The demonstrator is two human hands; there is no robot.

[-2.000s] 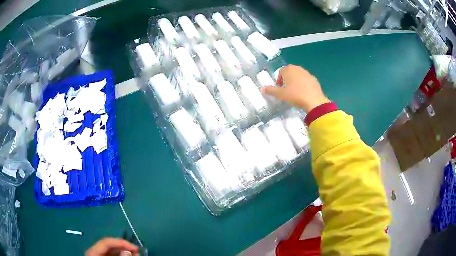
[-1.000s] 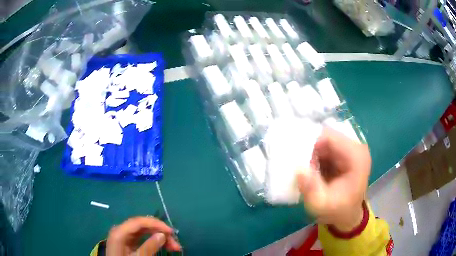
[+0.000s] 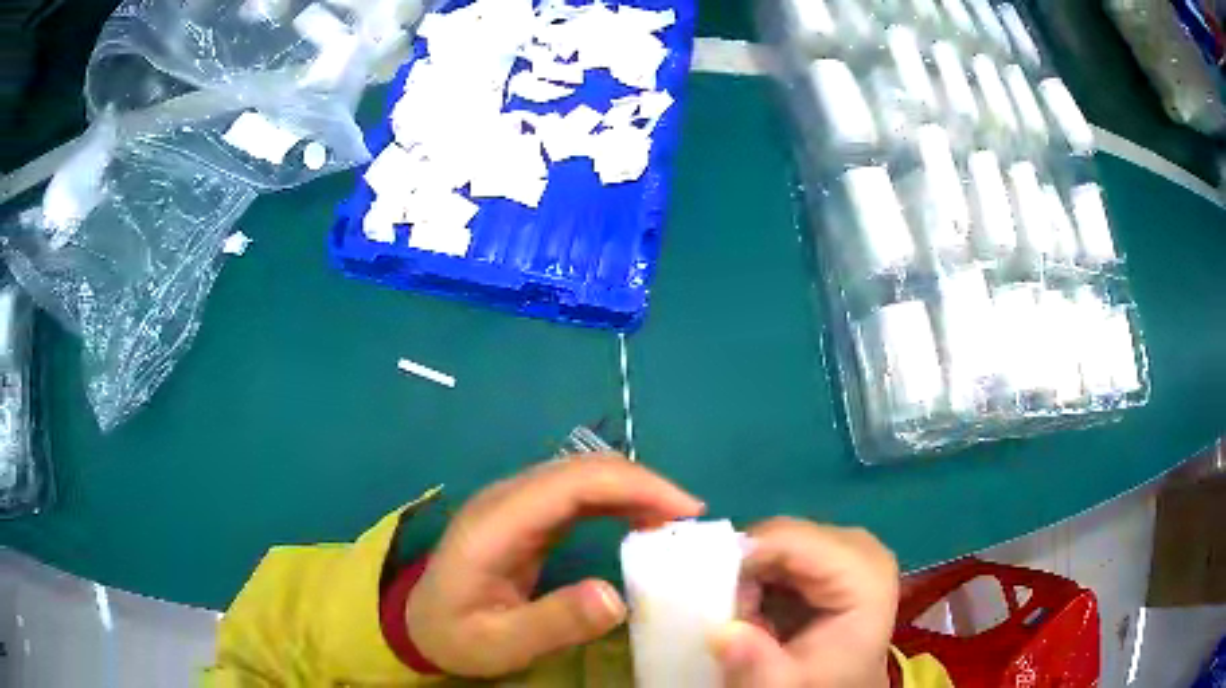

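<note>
A smooth white plastic housing (image 3: 683, 605) stands roughly upright low in the view, cut off by the bottom edge. My right hand (image 3: 813, 605) holds it from the right, fingers behind and thumb in front. My left hand (image 3: 518, 571) is curved at its left side, thumb and index finger spread. The index fingertip is at the housing's top edge and the thumb tip beside its left wall; whether they press on it is unclear. A small clear block with dark pins (image 3: 588, 441) lies on the bench, partly hidden behind my left hand.
A blue tray (image 3: 538, 276) holds white pieces. A clear blister tray (image 3: 861, 437) of white housings is at right, a clear bag (image 3: 161, 269) at left. Another clear tray (image 3: 16, 417) is at the left edge. A white strip (image 3: 426, 372) lies on the bench. A red stool (image 3: 1062, 632) is below.
My right hand has lifted the housing out of the blister tray and brought it to my left hand. My view has shifted, so the trays sit higher and farther right.
</note>
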